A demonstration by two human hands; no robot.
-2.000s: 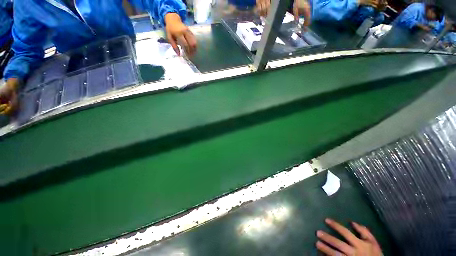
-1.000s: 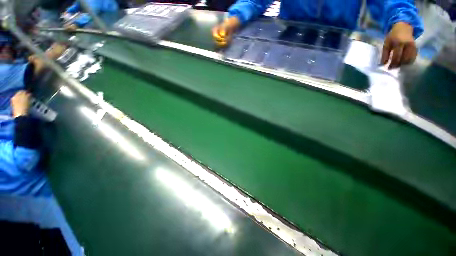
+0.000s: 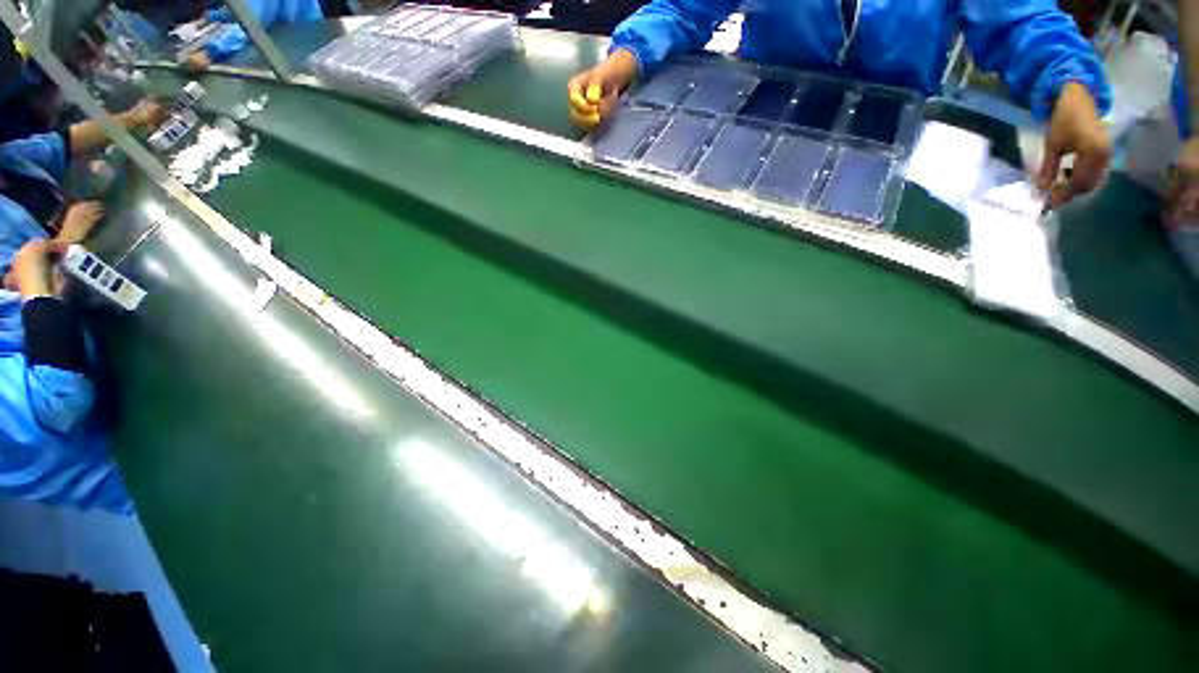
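Neither of my hands is in the picture. Nearest in front of me lies the glossy dark green workbench top, with long light reflections on it. The chipped white belt side rail runs diagonally between the bench and the green conveyor belt. Across the belt, a clear blister tray holds several flat dark smartphones in its pockets. White sheets or bags lie beside it, partly over the far rail, with another person's hand at them.
A person in blue stands across the belt. At the far left, another person holds a white phone box. A stack of trays stands on the far bench. Crumpled white bags lie at the belt's far left. An upright post rises behind.
The view has swung left since two seconds ago; a hand and a ridged clear stack at lower right have left the picture. Over the last second, the far person's hand has risen slightly from the sheets.
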